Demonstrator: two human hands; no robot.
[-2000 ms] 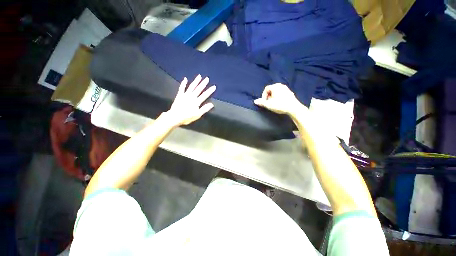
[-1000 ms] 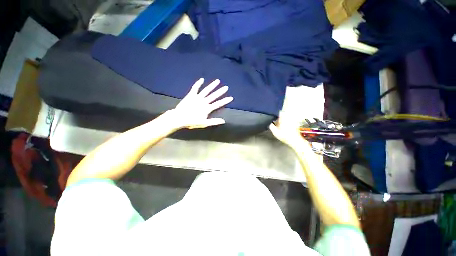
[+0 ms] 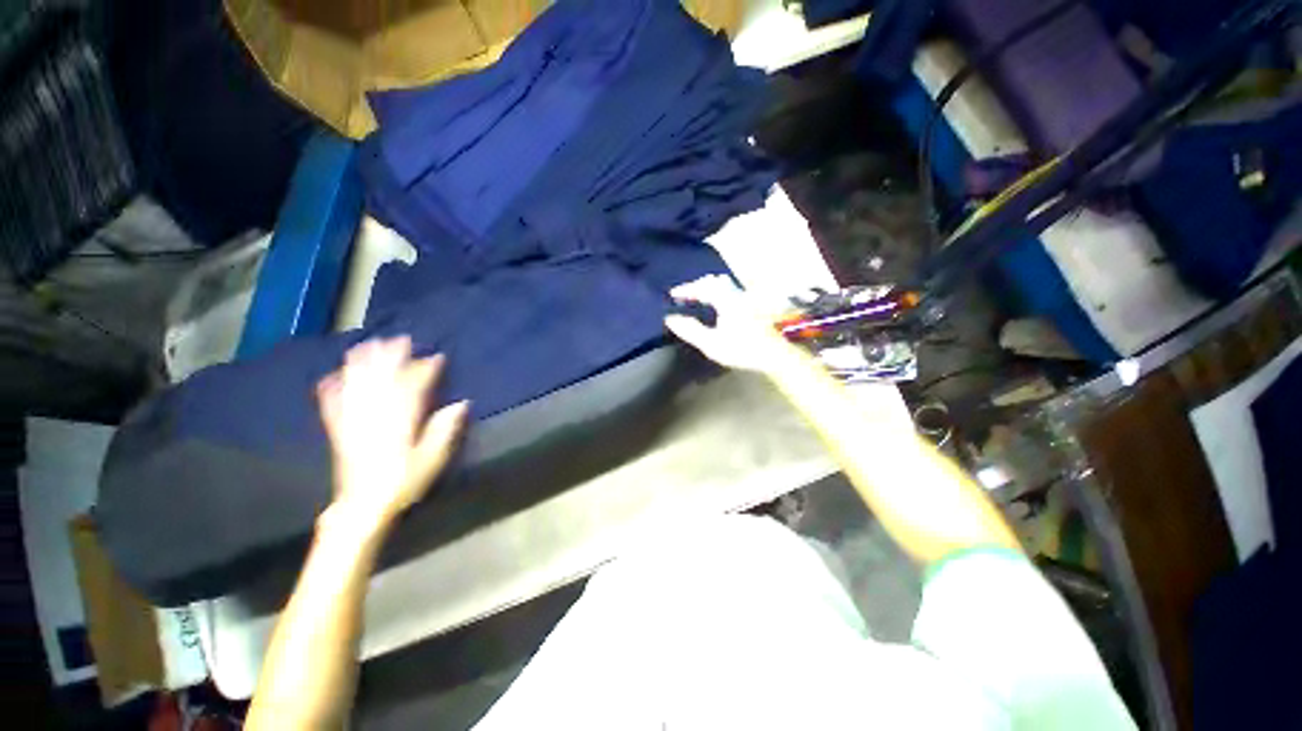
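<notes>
A navy garment (image 3: pixel 528 326) lies over the dark padded form (image 3: pixel 200 514), which has a rounded end at the left. My left hand (image 3: pixel 383 421) rests on the cloth near that end, fingers somewhat apart and slightly blurred. My right hand (image 3: pixel 721 321) is at the garment's right end, its fingers curled at the cloth edge; the fingertips seem to pinch the cloth. The steam iron (image 3: pixel 850 317), silver with a red-orange handle, stands just right of my right hand, not held.
The rumpled navy pile (image 3: pixel 571 143) lies behind the form, with a cardboard box (image 3: pixel 379 57) beyond. A blue beam (image 3: pixel 303 250) is at back left. A small carton (image 3: pixel 129 614) is at the left end. Dark hoses (image 3: pixel 1057 179) run off right beside a neighbouring station.
The view has turned, so the form slants the other way. My left hand has moved along the cloth towards the rounded end. My right hand has come up onto the garment's right end.
</notes>
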